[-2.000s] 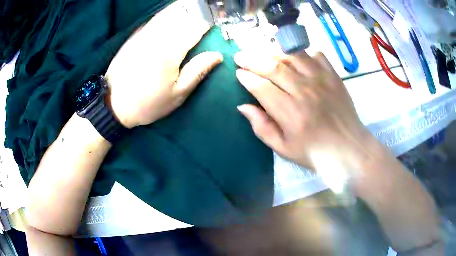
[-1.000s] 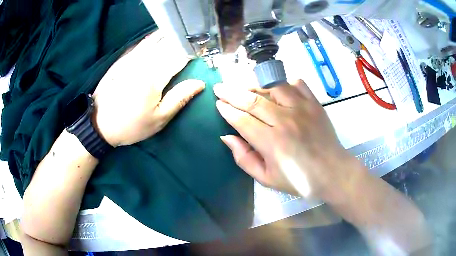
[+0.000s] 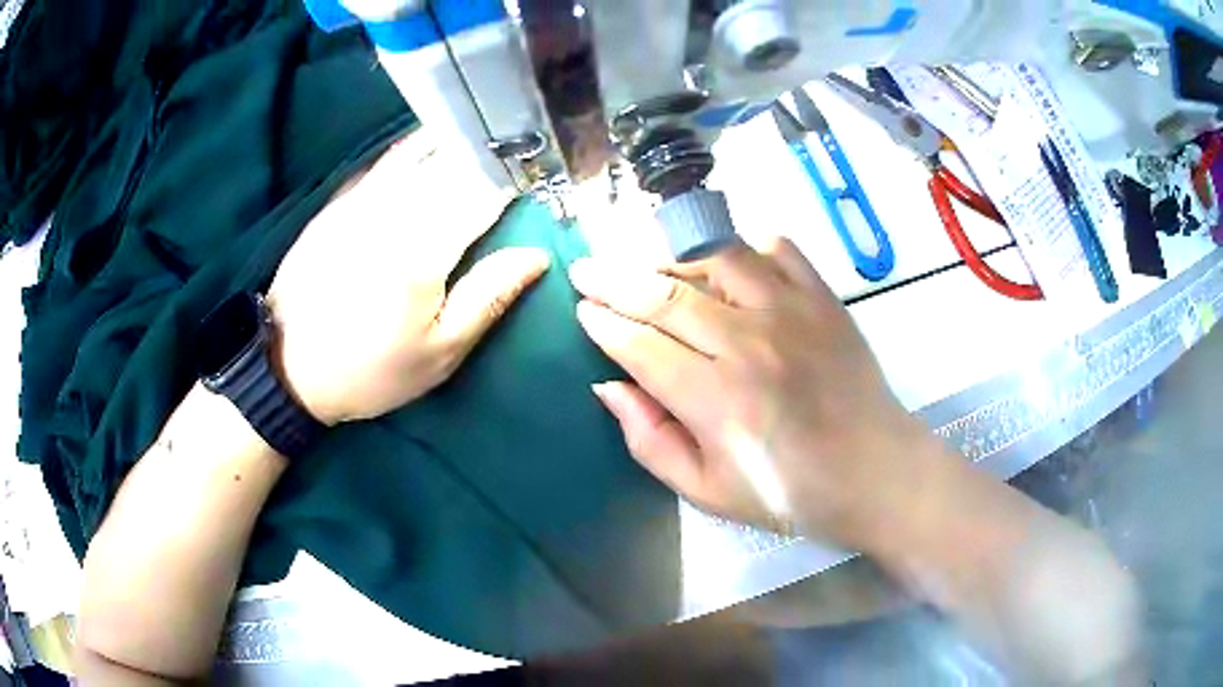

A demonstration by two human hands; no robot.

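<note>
The dark green garment fabric [image 3: 537, 416] lies under the white sewing machine head [image 3: 624, 67] and is heaped on the left. Its edge is bright green beside the presser foot [image 3: 561, 201]. My left hand [image 3: 389, 289], with a black watch, lies flat on the fabric left of the foot, thumb apart; its other fingertips are hidden. My right hand [image 3: 744, 369] rests with its fingertips on the fabric's right edge, just below the foot, thumb apart. No pinch shows in either hand. The needle tip cannot be made out in the glare.
A grey ribbed knob [image 3: 695, 222] stands just above my right hand. Blue thread snips [image 3: 845, 201], red-handled scissors [image 3: 976, 228], a printed paper slip [image 3: 1033, 201] and a teal stick [image 3: 1084, 235] lie at the right. A ruler tape [image 3: 1060, 389] runs along the front edge.
The camera view has shifted, so more of the machine head shows and the tools appear further left. My hands keep nearly the same place on the fabric, beside the presser foot.
</note>
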